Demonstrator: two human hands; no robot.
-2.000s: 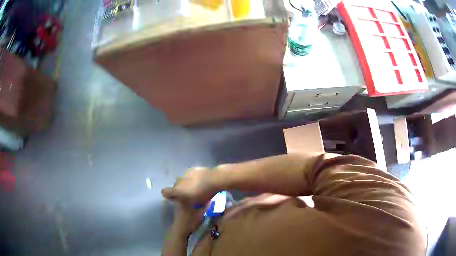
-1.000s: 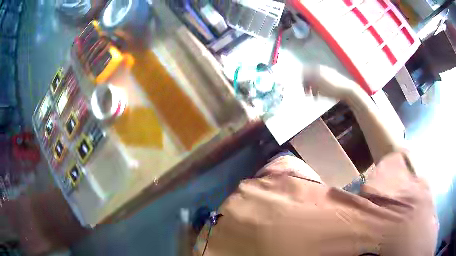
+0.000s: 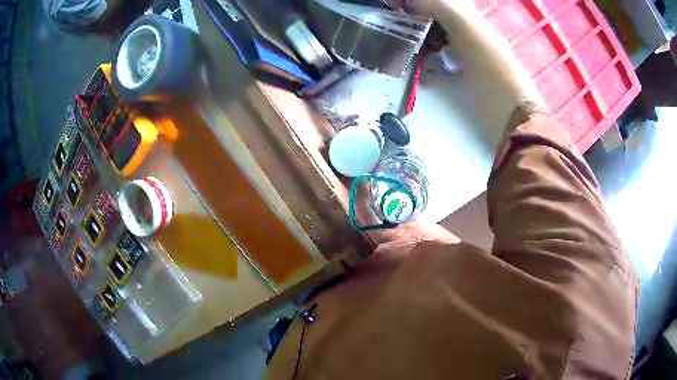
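Note:
A clear plastic bottle [image 3: 408, 185] with a green handle and label is on the white surface, beside a round white lid or jar [image 3: 355, 150] and a dark round cap [image 3: 394, 129]. My right forearm runs up over the white surface to the top edge; the hand is out of the picture. My left hand cannot be made out; a strip of bare skin shows at the bottle's lower side, with no fingers visible. The red foam tray [image 3: 553, 67] lies beyond my right forearm.
A cardboard-topped table [image 3: 245, 300] holds amber tape [image 3: 245, 208], a tape roll [image 3: 145, 206], a large grey roll [image 3: 152, 59], an orange and black device [image 3: 122, 122] and labelled pieces. A grey slotted rack [image 3: 375, 37] and red stick [image 3: 416, 83] lie at the top.
The view has turned from the aisle to the tabletops. My right arm, first bent near my body with the hand visible, now extends upward over the white surface and its hand has left view.

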